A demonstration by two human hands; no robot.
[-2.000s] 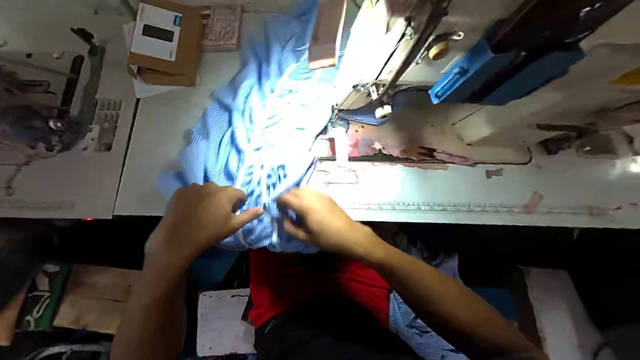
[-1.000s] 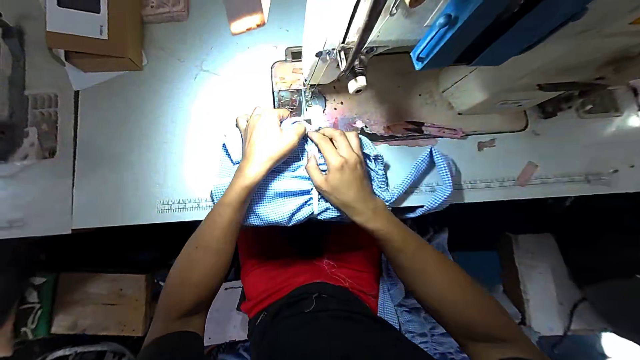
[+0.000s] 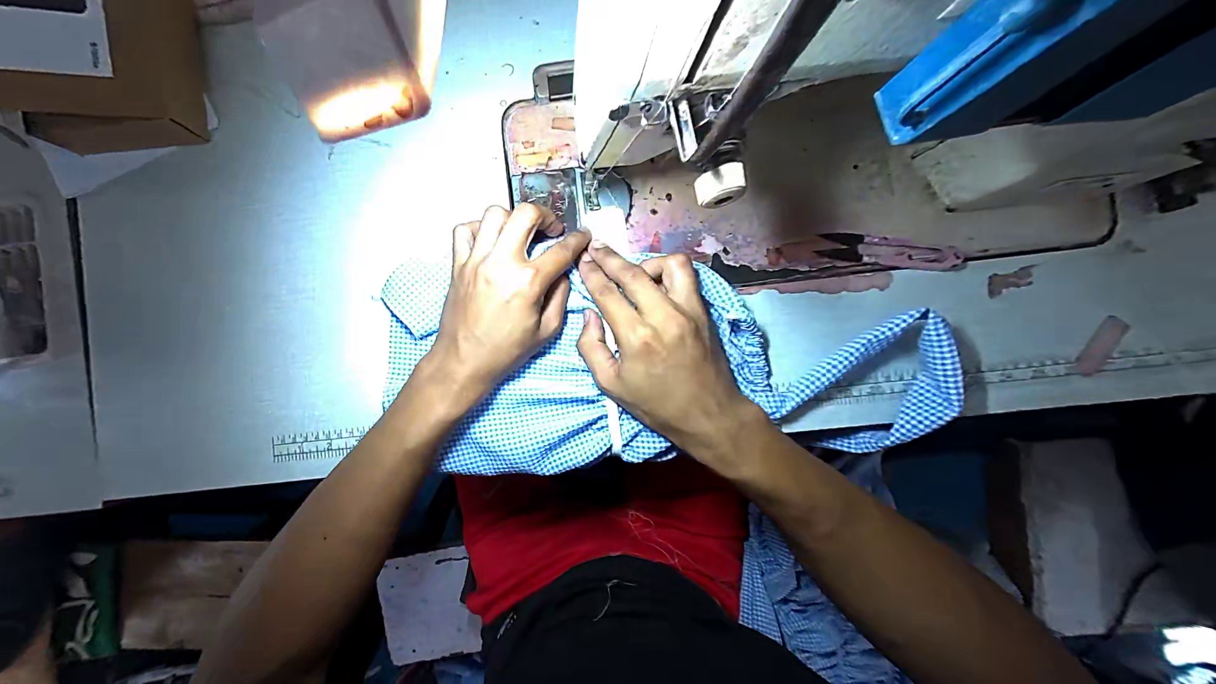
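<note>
Blue-and-white gingham fabric (image 3: pixel 532 418), gathered in places, lies bunched at the table's front edge, just before the sewing machine's presser foot (image 3: pixel 593 193). My left hand (image 3: pixel 508 285) pinches its upper edge between thumb and index finger. Beside it, my right hand (image 3: pixel 655 337) presses on the same edge, and the fingertips of both hands nearly touch. A narrow white strip (image 3: pixel 613 427) runs down the fabric below my right hand. To the right, a gingham strap (image 3: pixel 936 370) loops out over the table edge. Whether the fabric's far edge reaches under the foot is hidden.
Pink-handled thread snips (image 3: pixel 907 254) lie on the machine bed, right of the needle area. A cardboard box (image 3: pixel 161 76) stands at the upper left. A blue object (image 3: pixel 988 62) is at the upper right. A printed ruler (image 3: pixel 318 445) runs along the table's front edge. More gingham cloth (image 3: pixel 807 598) hangs below.
The fabric, spread left of the needle two seconds ago, is now bunched in front of it. Both hands have moved to its upper edge near the presser foot. The view has shifted.
</note>
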